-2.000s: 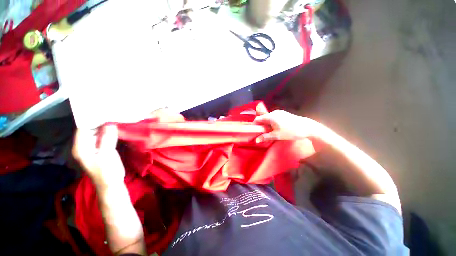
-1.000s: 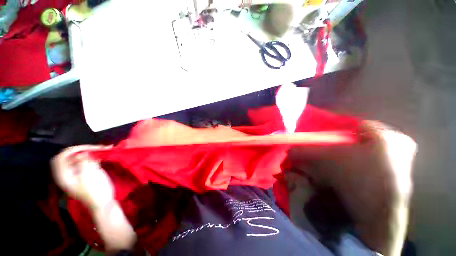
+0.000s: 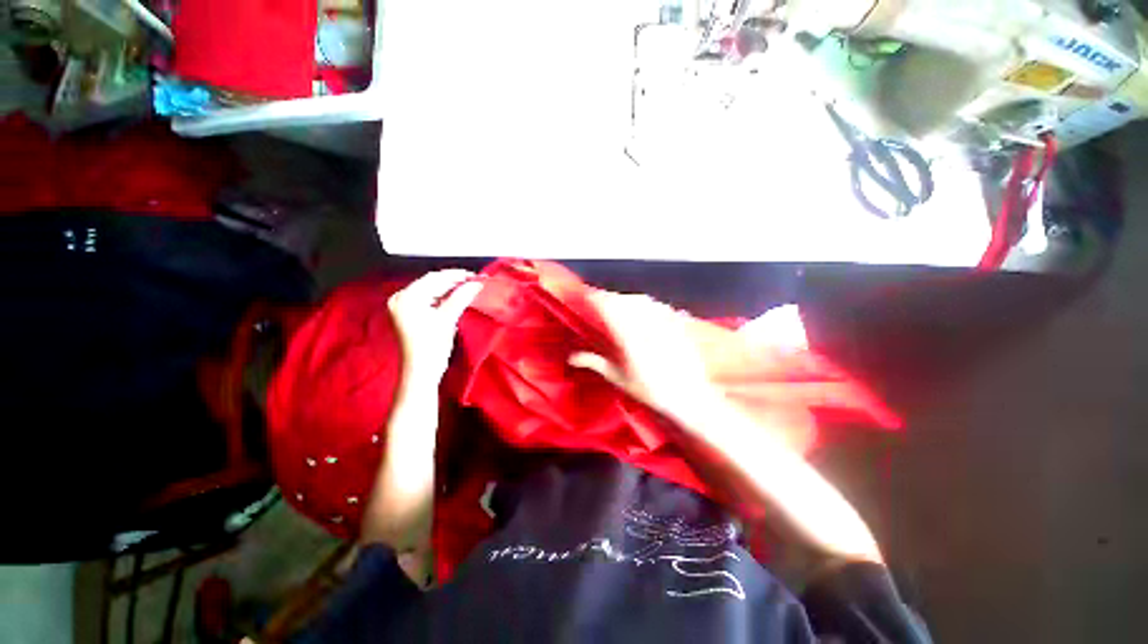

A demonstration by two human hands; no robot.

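A large red garment piece (image 3: 541,377) lies bunched over my lap, in front of the white machine table (image 3: 504,151). My left hand (image 3: 434,308) pinches its upper left edge. My right hand (image 3: 630,346) is on the cloth near its middle, with the thumb apart from the fingers; the fingertips are hard to make out against the cloth. A small white piece (image 3: 774,327) shows at the right of the cloth, and a bright red corner spreads out beyond it.
Black-handled scissors (image 3: 891,174) lie on the table beside the sewing machine head (image 3: 1051,69). Red strips (image 3: 1017,201) hang at the table's right end. A red bundle with white dots (image 3: 334,415) is left of my lap, beside a black garment (image 3: 126,365). Red cut pieces (image 3: 246,44) lie on the left tray.
The view has turned left, so the table appears further right. The cloth edge, stretched between my hands before, is now slack and bunched. My hands have come close together.
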